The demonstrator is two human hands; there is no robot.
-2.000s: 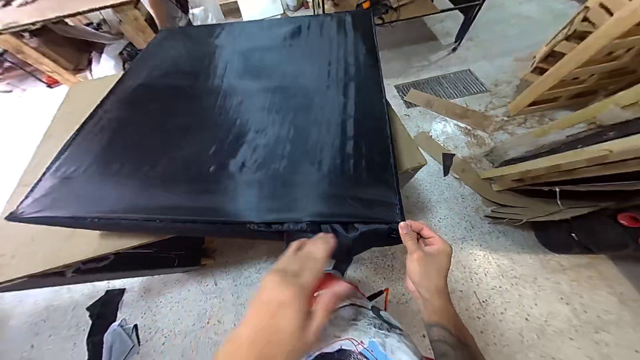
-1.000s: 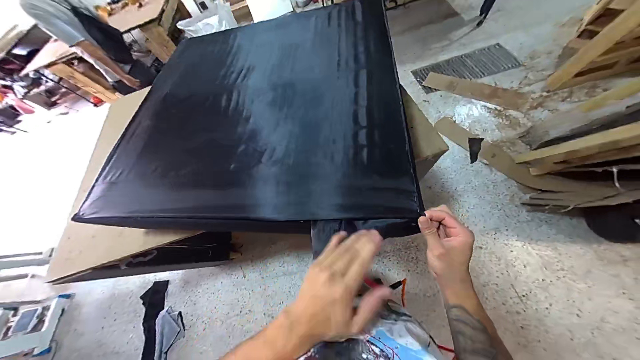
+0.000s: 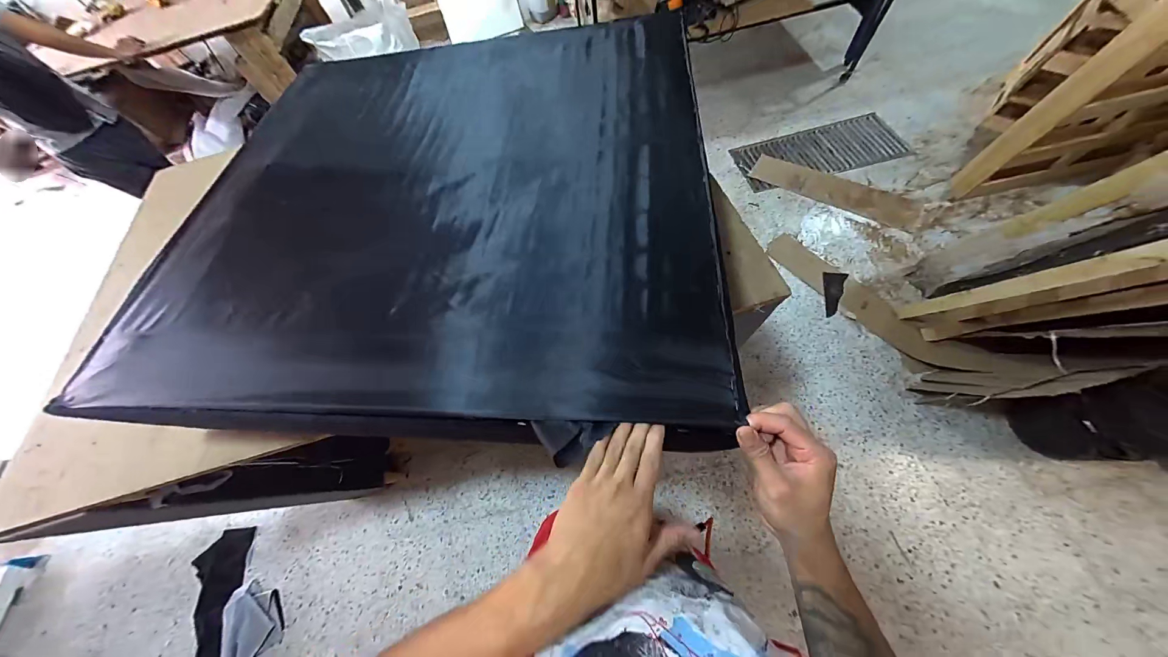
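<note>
A large square panel covered in glossy black fabric lies flat in front of me, its near edge toward my body. My left hand rests with straight fingers against that near edge, beside a loose dark cloth flap hanging below it. At the near right corner, my right hand pinches the edge of the black fabric between thumb and fingers. The fingertips of my left hand touch the panel's side; what lies under them is hidden.
Cardboard-coloured boards support the panel. Wooden frames and stacked strips stand at right, near a floor grate. Black fabric scraps lie on the floor at lower left. A person stands at a workbench at upper left.
My left hand, raised and blurred before, now lies against the panel's near edge. My right hand keeps its pinch at the corner.
</note>
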